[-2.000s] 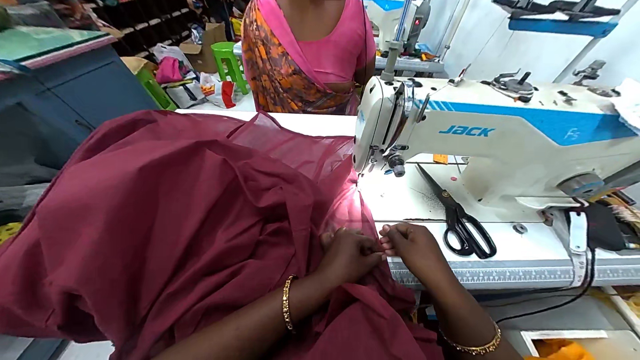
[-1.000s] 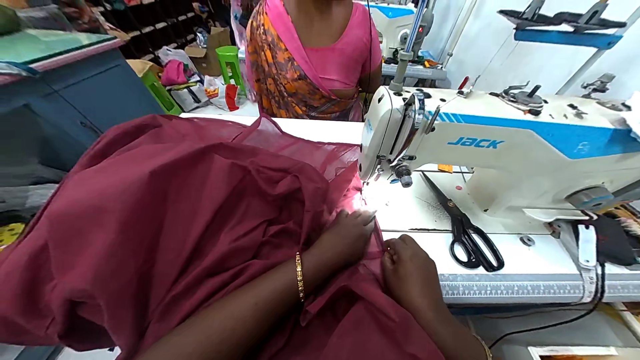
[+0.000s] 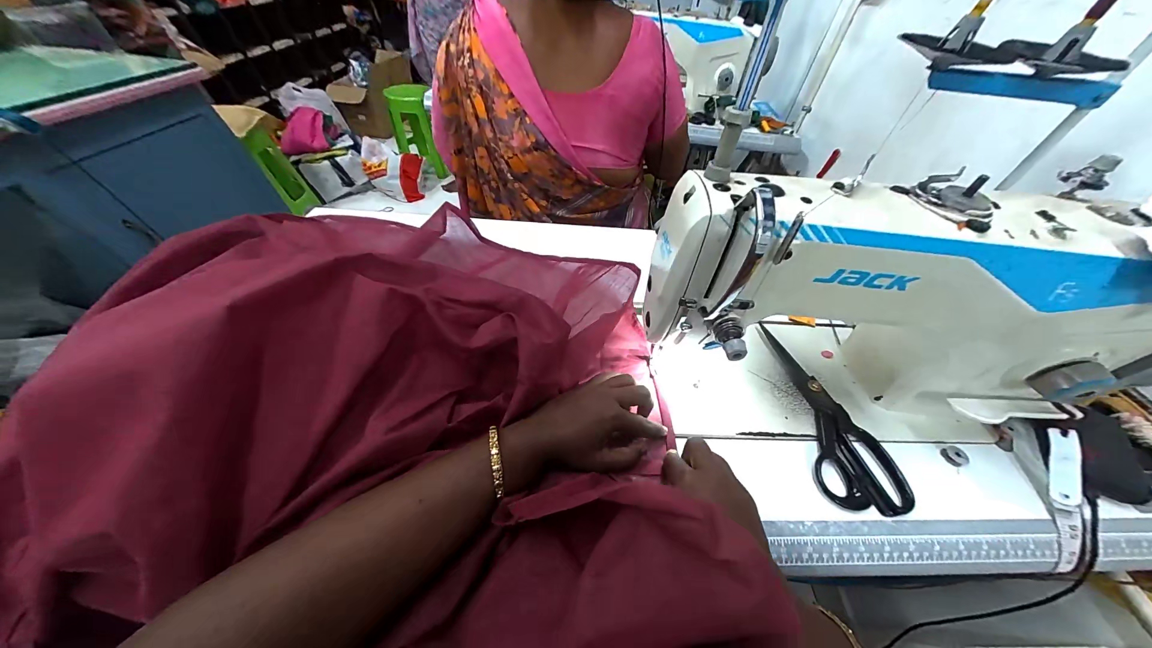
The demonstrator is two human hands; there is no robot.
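Note:
A large maroon fabric, sheer toward its far edge, lies bunched over the left of the table and the near side. Its narrow right edge runs up to the needle area of a white and blue Jack sewing machine. My left hand, with a gold bangle at the wrist, presses and pinches the fabric just in front of the needle area. Close by on the right, my right hand holds the same edge between thumb and fingers; fabric covers part of that forearm. The needle tip is hidden in glare.
Black-handled scissors lie under the machine arm, near a metal bobbin. A measuring tape and black cord hang at the right. A printed ruler strip lines the front edge. Beyond the table a person has their back turned.
Two seconds ago both hands were together on the fabric edge; now my left hand lies flatter, nearer the needle area, and my right hand is partly under fabric.

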